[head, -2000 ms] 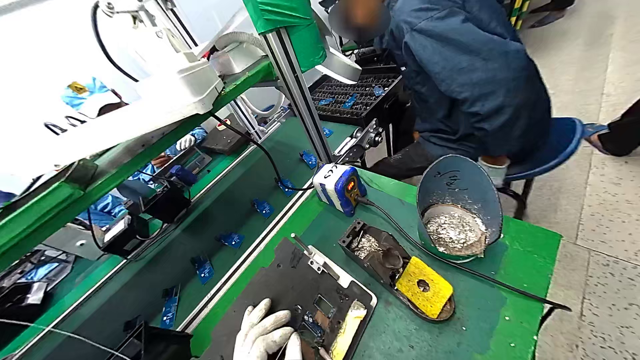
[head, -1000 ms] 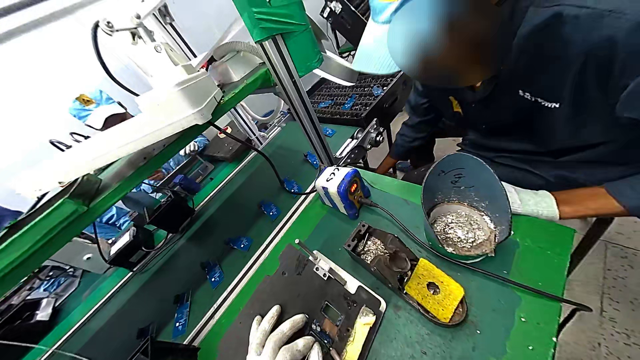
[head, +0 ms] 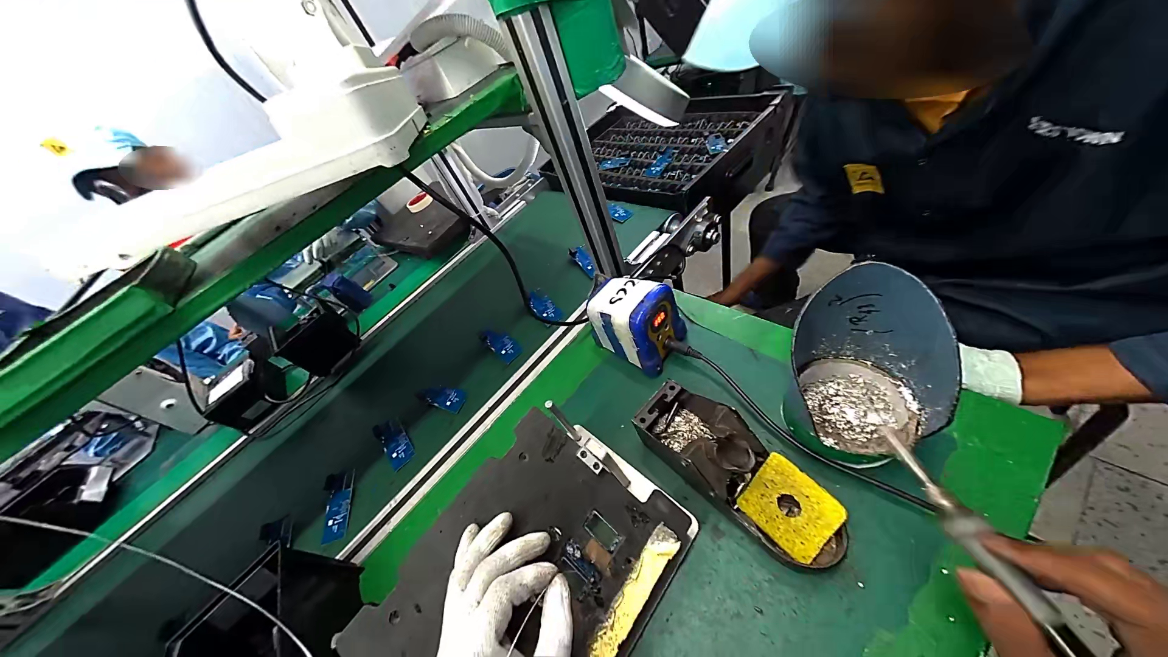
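Observation:
My left hand (head: pixel 511 584), in a white glove, rests on a black fixture plate (head: pixel 511 465) beside a small circuit board (head: pixel 581 561); a thin wire runs between its thumb and fingers. My bare right hand (head: pixel 1049 593), at the lower right, grips a soldering iron (head: pixel 958 520). The iron's tip points into a dark cup (head: pixel 881 319) with bits of solder waste (head: pixel 858 406) in it. Between the plate and the cup lies a soldering iron stand (head: pixel 703 447) with a yellow sponge (head: pixel 794 506). Behind it stands a blue and white soldering station (head: pixel 634 324) with a lit display.
A conveyor belt (head: pixel 365 383) carrying several blue circuit boards (head: pixel 395 444) runs along the left. A metal post (head: pixel 566 137) and a green-edged shelf (head: pixel 301 219) rise above it. A co-worker (head: pixel 985 201) sits across the bench, a gloved hand by the cup. A cable crosses the bench behind the stand.
My right hand has come into view with the soldering iron, whose tip is now in the cup. The co-worker, bent away two seconds ago, now faces the bench.

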